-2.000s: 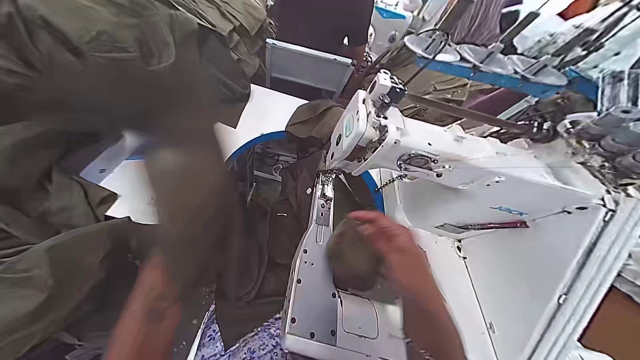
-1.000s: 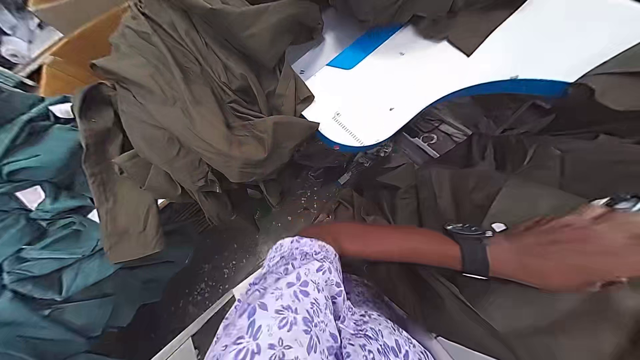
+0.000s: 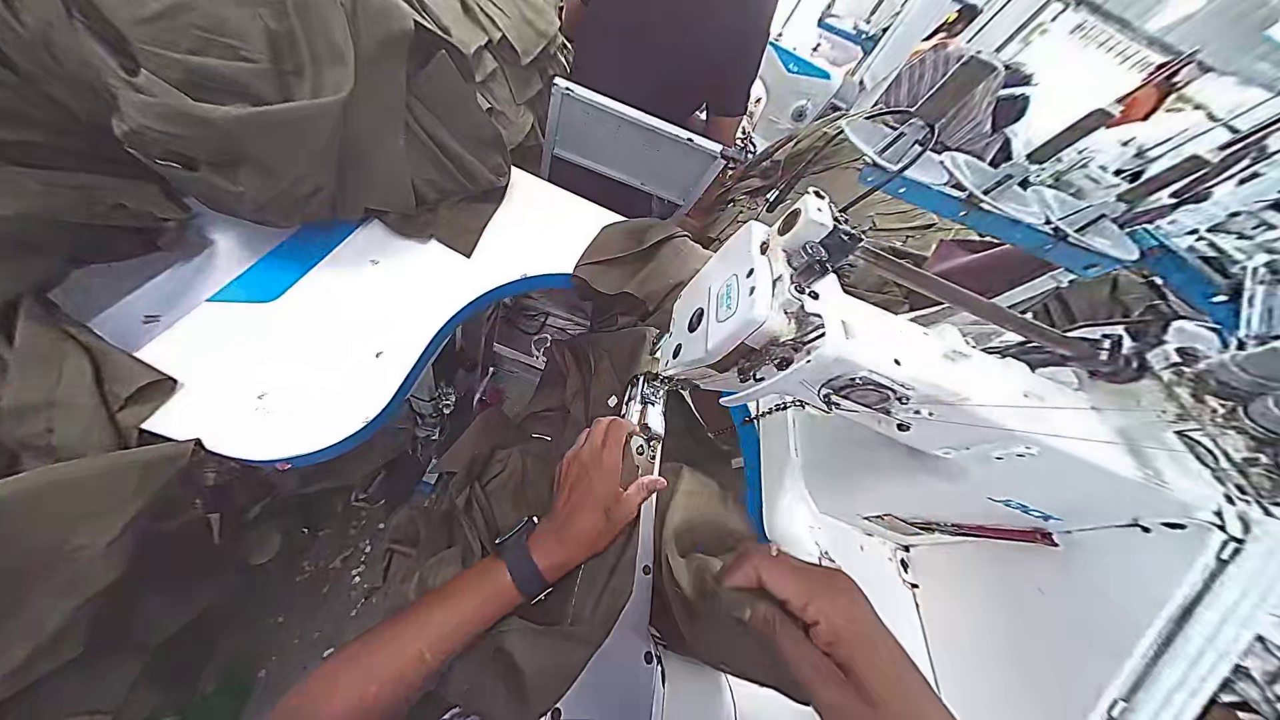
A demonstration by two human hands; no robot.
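Observation:
A white Jack sewing machine [image 3: 740, 300] stands right of centre, its head over a narrow metal arm [image 3: 640, 590]. Olive-brown fabric [image 3: 530, 480] drapes over this arm and hangs on both sides. My left hand [image 3: 597, 482], with a dark band on its wrist, lies on the cloth beside the presser foot area [image 3: 645, 405], thumb spread toward the right. Lower right, my right hand [image 3: 790, 600] pinches a fold of the same cloth between thumb and fingers; it is slightly blurred. What lies under the left palm is hidden.
A white table with a blue edge [image 3: 300, 370] curves at the left, with heaped olive garments [image 3: 280, 110] over its back. Behind are a grey metal frame [image 3: 640, 140] and a person in dark clothing [image 3: 665, 50]. Thread stands on a blue rail [image 3: 1000, 220] are at the upper right.
The view has swung from the left-side heap back to the machine. My left hand, blurred and left of the machine two seconds ago, now rests at its arm. My right hand has moved lower.

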